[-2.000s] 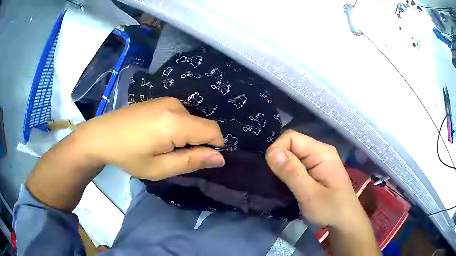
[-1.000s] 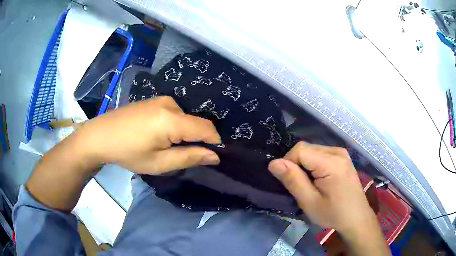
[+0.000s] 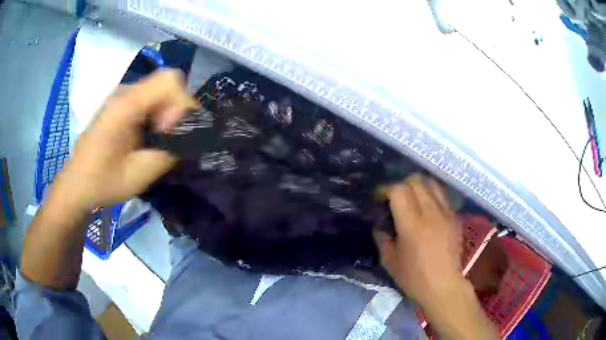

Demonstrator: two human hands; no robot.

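The black printed garment piece [image 3: 266, 199] lies over the wearer's lap and is stretched between both hands, just below the table's front edge. Its white outline figures are motion-blurred. My left hand [image 3: 133, 133] is at the cloth's upper left, blurred, with thumb and fingers closed around a dark part of it. My right hand [image 3: 422, 232] grips the cloth at its right end, also blurred, its fingertips partly lost against the black cloth.
The white table [image 3: 372, 40] has a measuring tape strip [image 3: 319, 86] along its front edge. Thread snips [image 3: 592, 143] on a black cord lie at the right. A blue mesh basket [image 3: 56, 126] stands left, a red one [image 3: 515, 285] lower right. A dark thread crosses the table.
My left hand has moved left and up, farther from my right hand, drawing the cloth wider. My right hand has shifted slightly. The view has also shifted a little.
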